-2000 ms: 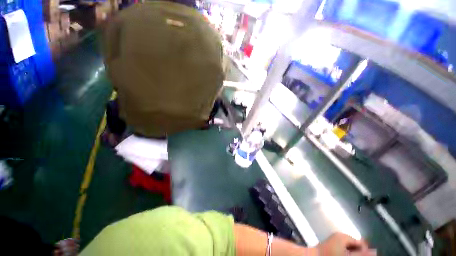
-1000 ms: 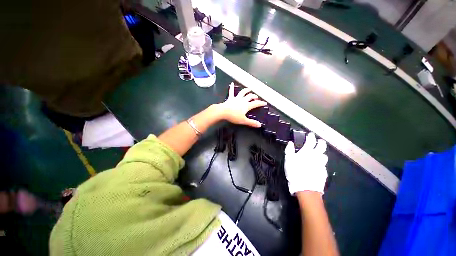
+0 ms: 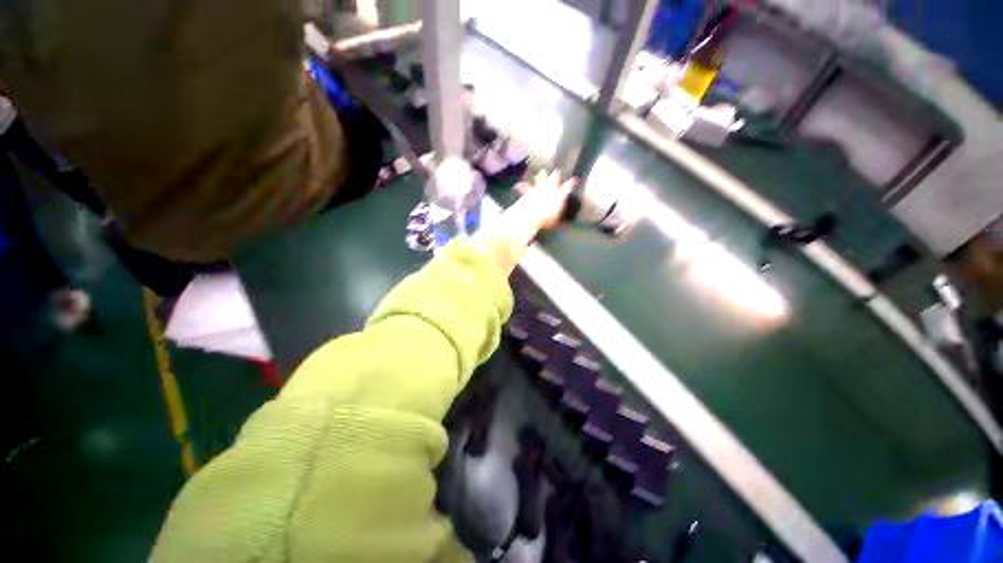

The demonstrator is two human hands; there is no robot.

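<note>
My left hand (image 3: 539, 207) reaches over the pale metal rail toward the conveyor. A small dark thing (image 3: 573, 201) is at its fingertips, blurred; I cannot tell whether the hand grips it. A stepped row of black adapters (image 3: 601, 409) lies on the dark green bench along the near side of the rail. Dark cords (image 3: 528, 473) lie blurred on the bench below the row, partly hidden by my sleeve. My right hand is not in view.
A clear bottle (image 3: 453, 189) stands by the metal post, partly behind my arm. The pale rail (image 3: 660, 381) borders the green conveyor (image 3: 814, 385). A dark corded part (image 3: 806, 231) lies at the far rail. A blue bin (image 3: 935, 541) is at lower right. A person is close at left.
My left hand has left the adapter row and stretched forward over the rail. My gloved right hand has gone out of view. The camera view has shifted.
</note>
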